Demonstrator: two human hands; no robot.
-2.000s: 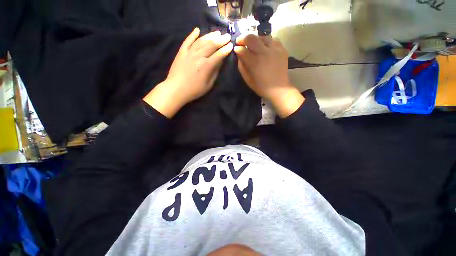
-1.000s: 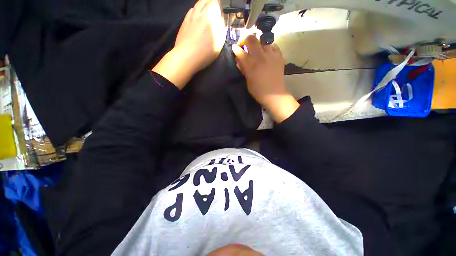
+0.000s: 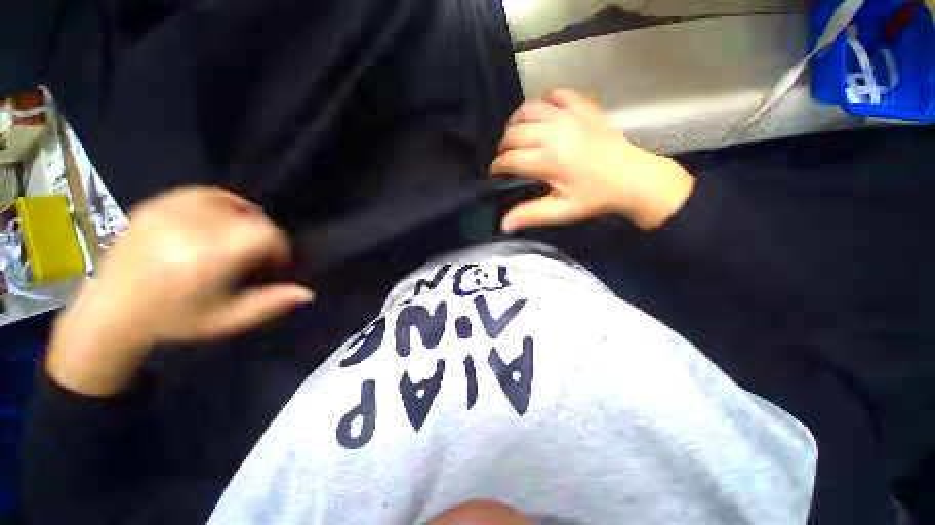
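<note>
A large black garment (image 3: 379, 113) lies over the table's front edge and hangs toward my lap. My left hand (image 3: 190, 282), blurred, grips its folded edge at the left. My right hand (image 3: 574, 164) holds the same edge near the front of the table, with the strip between thumb and fingers. The edge runs stretched between both hands, just above the grey printed front of my clothing. The needle and presser foot are out of the picture.
The pale machine bed (image 3: 677, 77) is at the upper right, with a dark line across it. A blue bin (image 3: 887, 56) with white pieces stands at the right, a white tape (image 3: 800, 77) beside it. A yellow bin (image 3: 49, 239) is at the left edge.
Both hands have come away from the needle area toward my body. The left hand has swung far left, drawing the garment edge out. The view has shifted, and the machine head is gone from sight.
</note>
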